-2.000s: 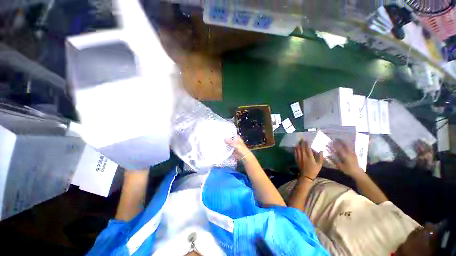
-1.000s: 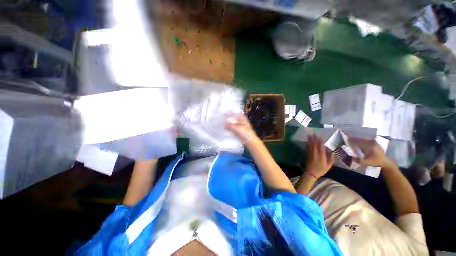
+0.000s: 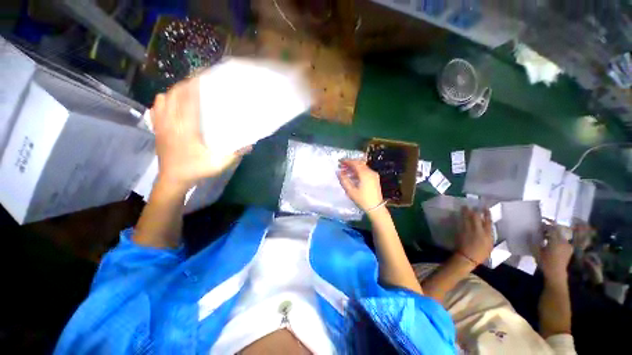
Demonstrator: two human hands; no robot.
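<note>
My left hand [image 3: 181,135] is raised at the left and grips a white box [image 3: 253,100], blurred, tilted and close to the camera. A flat, shiny bubble bag [image 3: 317,182] lies on the green bench in front of my body. My right hand [image 3: 359,182] is over the bag's right edge, with its fingers apart and holding nothing. A small open brown box of dark parts [image 3: 393,172] stands just right of that hand. A white mini fan [image 3: 461,83] stands further back on the bench.
Large white boxes [image 3: 76,152] are at the left. A parts tray [image 3: 186,47] and brown board [image 3: 336,87] are at the back. A co-worker's hands [image 3: 477,234] handle white card beside a row of boxes [image 3: 506,170]. Small cards [image 3: 439,182] lie between us.
The white box in my left hand has tilted and moved toward the middle. The bubble bag now lies flatter, and my right hand is off its middle. The mini fan shows clearly, where earlier it was blurred or unseen.
</note>
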